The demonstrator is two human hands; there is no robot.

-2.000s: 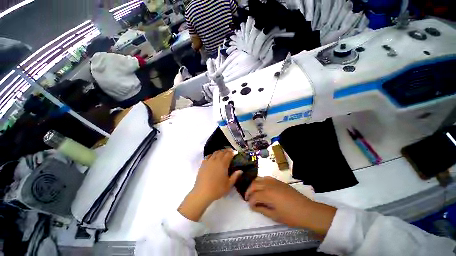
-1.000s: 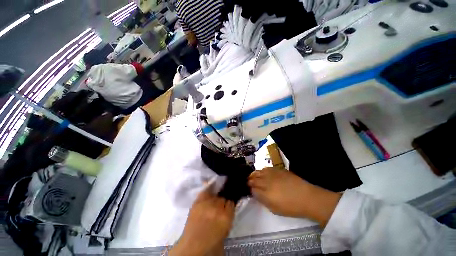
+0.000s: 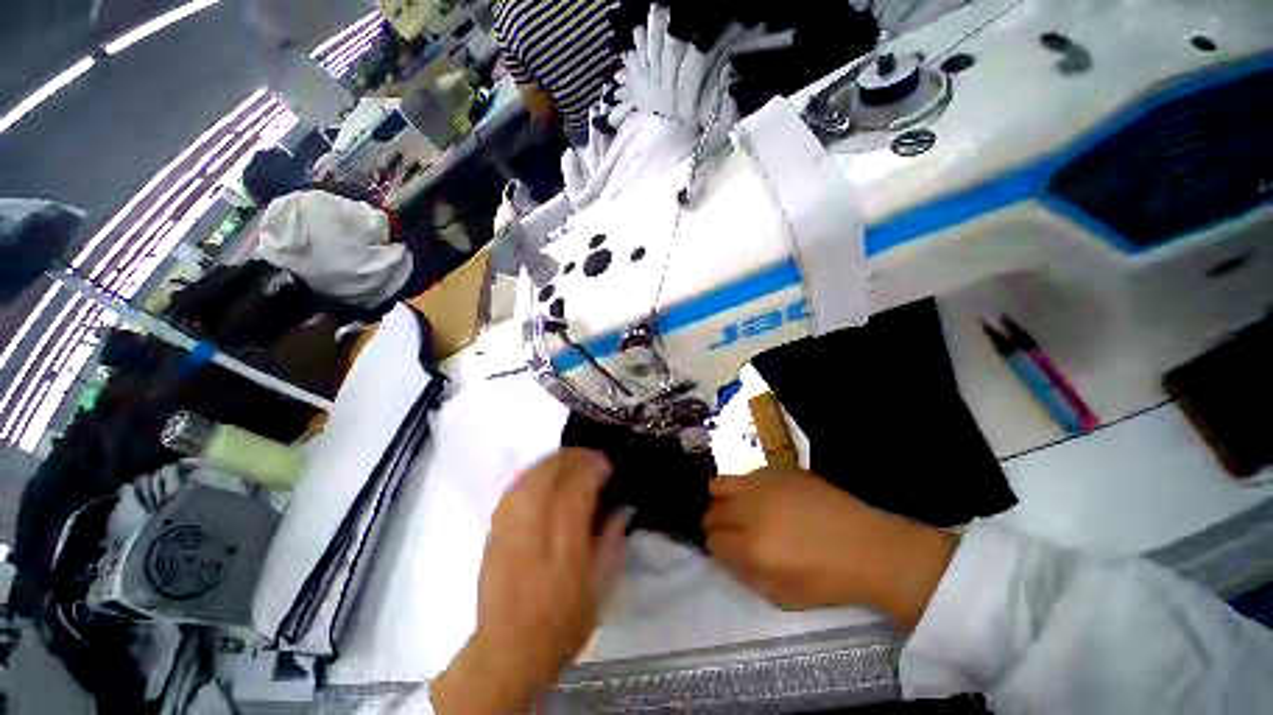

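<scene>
A small black fabric piece (image 3: 649,482) lies under and in front of the presser foot (image 3: 684,419) of the white sewing machine (image 3: 698,273). A white panel (image 3: 510,433) lies beneath and left of it. My left hand (image 3: 547,552) is at the left edge of the black piece, blurred, with fingers slightly apart; whether it grips cloth is unclear. My right hand (image 3: 803,538) pinches the right edge of the black piece just in front of the foot. A stack of black pieces (image 3: 887,412) lies right of the needle.
Folded white panels with black edges (image 3: 349,468) lie at the left, beside a grey fan box (image 3: 189,552) and a pale green bottle (image 3: 244,450). A tan block (image 3: 772,430) stands right of the foot. Pens (image 3: 1040,377) and a dark phone (image 3: 1229,398) lie right. A person in stripes (image 3: 559,49) is behind.
My left hand has left the crumpled white cloth it was pinching and moved up and left beside the black piece. The white cloth lies flatter. My right hand stays near the foot.
</scene>
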